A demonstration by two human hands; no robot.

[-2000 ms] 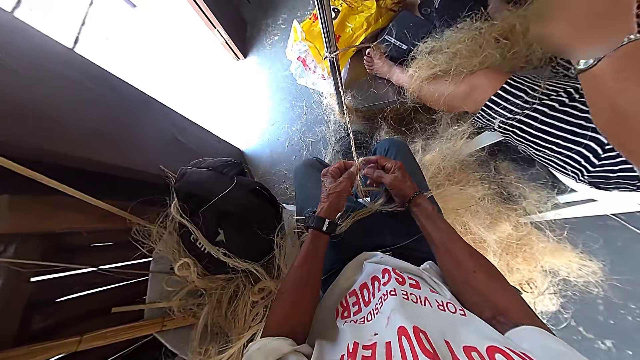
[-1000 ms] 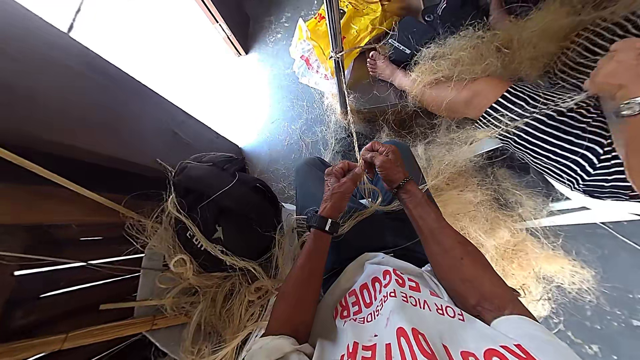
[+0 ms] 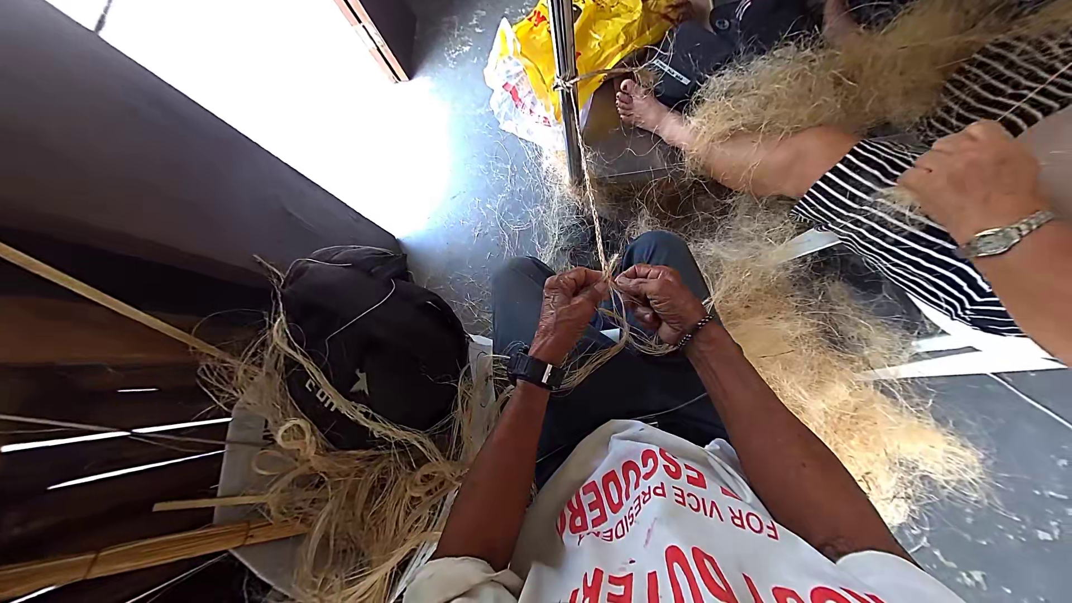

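Observation:
My left hand [image 3: 571, 311], with a black watch at its wrist, pinches plant-fibre strands between thumb and fingers. Close beside it, my right hand [image 3: 663, 303], with a dark bead bracelet, pinches strands of the same work. From between them a twisted fibre cord [image 3: 593, 201] runs up to a metal pole [image 3: 567, 92], where a tie goes around the pole. Loose fibre ends [image 3: 624, 335] hang below my fingers over my dark trousers. The fingertips partly hide the strands where they meet.
A black backpack [image 3: 373, 343] and long pale fibres [image 3: 360, 494] lie at my left. Tangled fibre [image 3: 804, 360] covers the floor at right. Another person's hand [image 3: 976, 180], bare leg and striped garment are at upper right. A yellow plastic bag [image 3: 611, 42] lies behind the pole.
My hands stay at the lower end of the cord, with small shifts of the fingers and right wrist. The other person's watch-wearing hand has come further into view at right.

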